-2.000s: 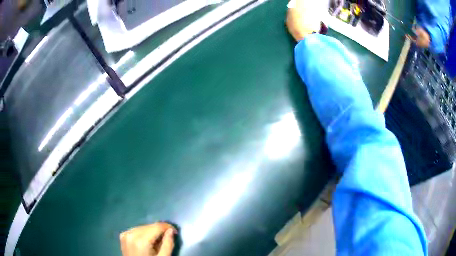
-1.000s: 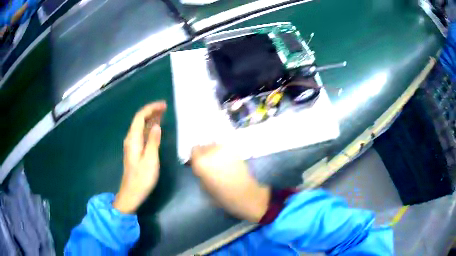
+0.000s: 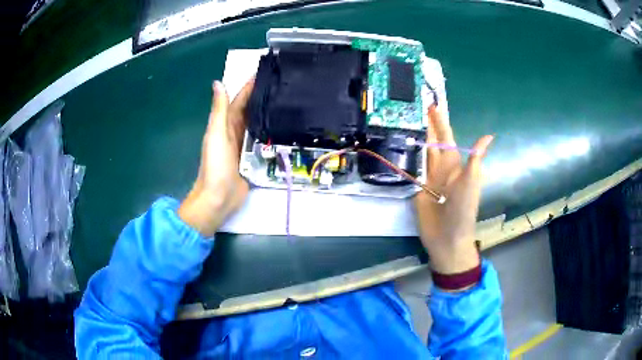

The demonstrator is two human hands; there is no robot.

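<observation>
An open-cased projector unit (image 3: 310, 98) lies on a white protective sheet (image 3: 338, 221), with a large black block at left, a green main board (image 3: 412, 112) at upper right and a round black part (image 3: 386, 165) at lower right. A brown-orange wire harness (image 3: 394, 167) ends in a small white connector past the near edge. A pale purple ribbon cable (image 3: 288, 190) hangs over the near edge. A thin purple lead (image 3: 450, 146) runs right. My left hand (image 3: 222, 165) is against the unit's left side. My right hand (image 3: 450, 186) is at its right side, thumb raised. Both hide some fingertips.
Clear plastic bags (image 3: 42, 204) are piled at the left. The green bench (image 3: 542, 105) has a worn tan front edge (image 3: 352, 278) close to my body. A dark tray stack (image 3: 591, 260) stands at the lower right beyond the edge.
The unit and sheet have come nearer the middle and now sit squarer to me. My right hand has moved from the sheet's near left corner to the unit's right side; my left is at its left side.
</observation>
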